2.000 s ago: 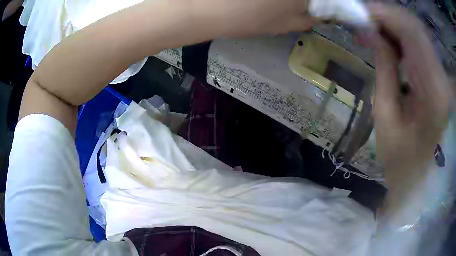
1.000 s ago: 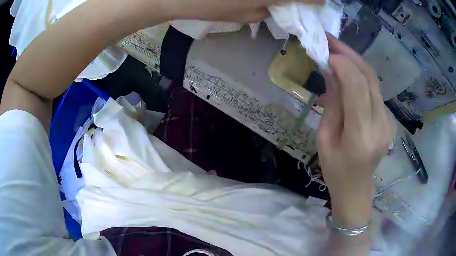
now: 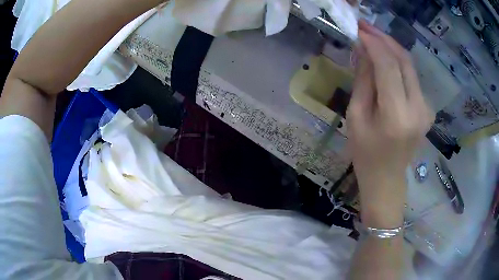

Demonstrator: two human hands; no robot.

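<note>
A white garment piece (image 3: 230, 13) lies across the top of the machine bed, and its right end runs up to my right hand. My right hand (image 3: 389, 93) pinches the cloth edge between thumb and fingertips, beside a shiny metal part (image 3: 324, 23) at the top. My left forearm crosses the upper left, but the left hand is cut off by the top edge. A large cream-white garment bundle (image 3: 191, 219) lies over my lap.
The worn machine bed (image 3: 246, 63) has a cream-rimmed opening (image 3: 302, 87) and a black strap (image 3: 189, 61). Thread ends (image 3: 338, 206) hang at its front corner. Snips (image 3: 450, 187) and a small round metal part (image 3: 421, 171) lie at right. A blue bin (image 3: 74, 121) stands at left.
My right hand first moved left in the view, then stayed nearly level there. The bunched cloth is now spread leftward along the top. The left hand has gone out past the top edge.
</note>
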